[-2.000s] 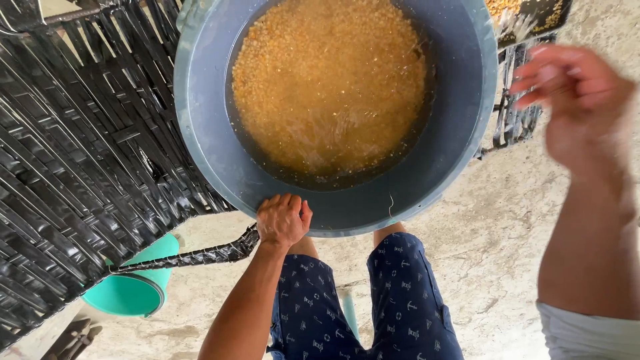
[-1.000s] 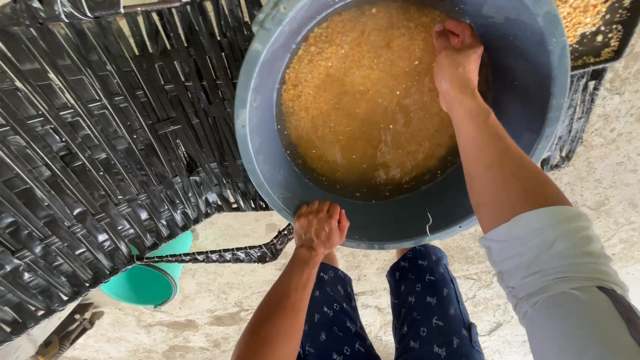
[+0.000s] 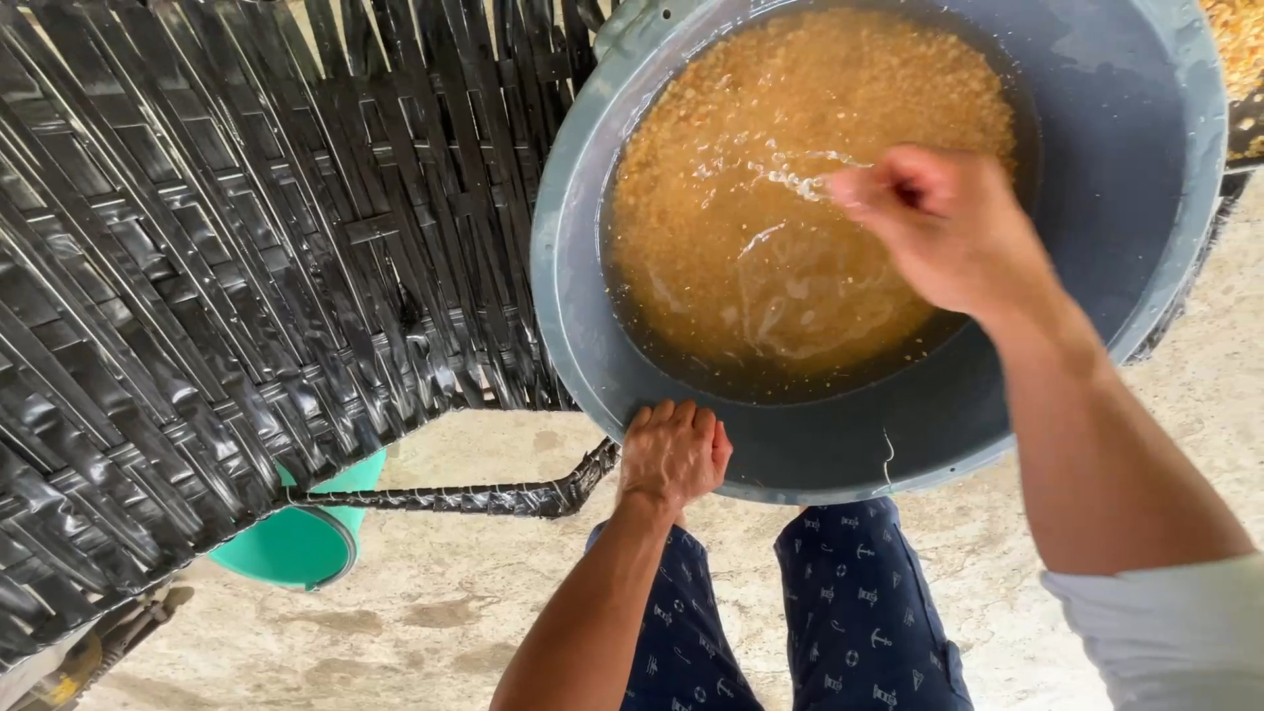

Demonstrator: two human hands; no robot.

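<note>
A large grey-blue plastic tub holds cloudy water over yellow kernels that look like corn. My left hand grips the tub's near rim, fingers folded over the edge. Above the water, toward the right side, is my right hand, blurred and with curled fingers; drops and a thin splash of water trail from its fingertips to the left. Whether it holds any kernels cannot be seen. A thin pale strand clings to the tub's inner wall near the rim.
Black woven plastic strips form a large surface at the left, with a wrapped bar reaching toward the tub. A green bucket lies beneath on the rough concrete floor. More yellow kernels lie at the upper right edge.
My right hand was outside the tub at the right, then at the kernels' upper right side; it is now over the water, trailing drops. My left hand keeps its hold on the rim.
</note>
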